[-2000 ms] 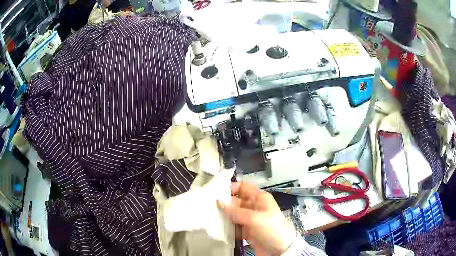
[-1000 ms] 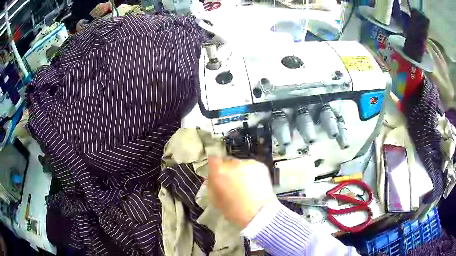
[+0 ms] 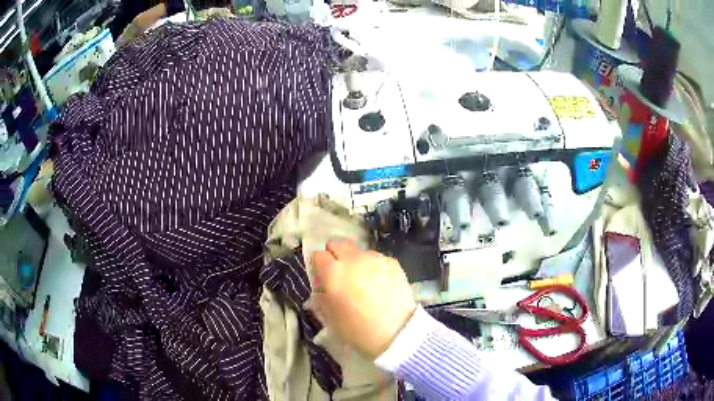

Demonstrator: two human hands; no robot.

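Observation:
My right hand (image 3: 362,296), in a pale striped sleeve, is on the cream cloth (image 3: 313,215) just left of and below the needle area (image 3: 403,223) of the white overlock machine (image 3: 477,133). Its thumb and fingers pinch the cloth; the fingertips are partly hidden. A strip of dark pinstriped fabric (image 3: 286,276) lies among the cream folds, left of the hand. The big pinstriped heap (image 3: 211,133) fills the left side. My left hand is not in view.
Scissors with red handles (image 3: 554,323) and a yellow-handled tool (image 3: 551,281) lie right of the needle area. A phone-like flat rectangle (image 3: 624,283) lies on cream cloth farther right. A blue crate (image 3: 630,372) is at lower right.
My right hand has moved up and left from the cloth's lower edge towards the needle area. The cream cloth is folded differently, with a longer striped strip showing. The view has shifted slightly.

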